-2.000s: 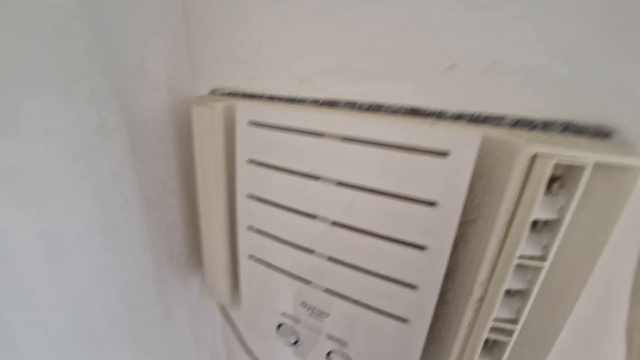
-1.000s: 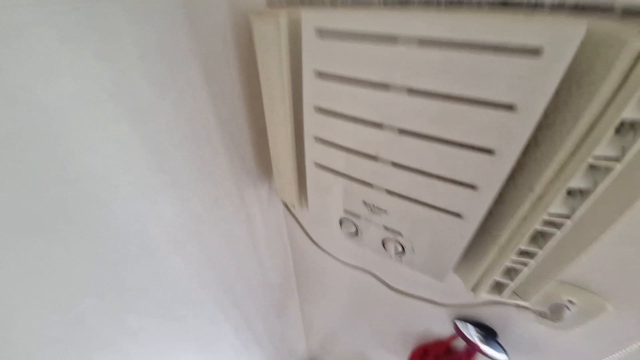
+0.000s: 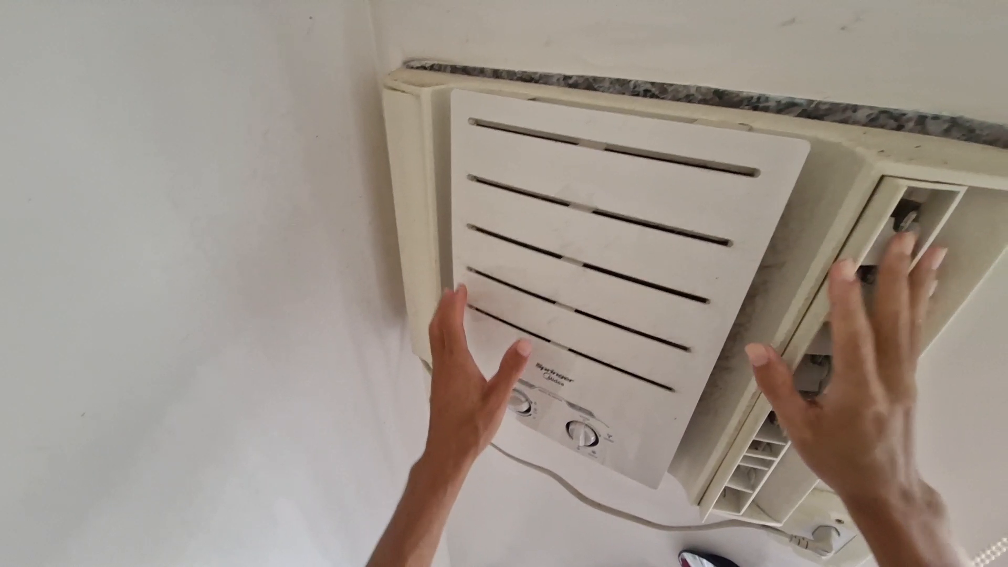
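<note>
A wall-mounted Springer Midea air conditioner (image 3: 630, 205) has a white slotted front panel (image 3: 598, 252) with two control knobs (image 3: 582, 434) near its lower end. My left hand (image 3: 465, 386) is raised at the panel's left edge, fingers apart, partly covering one knob; whether its fingertips touch the panel I cannot tell. Over the louvred air outlet (image 3: 756, 457) on the right side, my right hand (image 3: 866, 378) is spread with nothing held. Contact between its fingers and the louvres is unclear.
A white power cord (image 3: 583, 496) runs below the unit to a plug (image 3: 823, 541) at a wall outlet. Along the top edge lies a speckled grey strip (image 3: 709, 96). White wall (image 3: 189, 236) fills the left side. Part of a dark, shiny object (image 3: 705, 559) shows at the bottom.
Both hands have come into view in front of the air conditioner; neither earlier frame shows them. The view has shifted. The red item seen at the bottom a second ago is now mostly out of frame.
</note>
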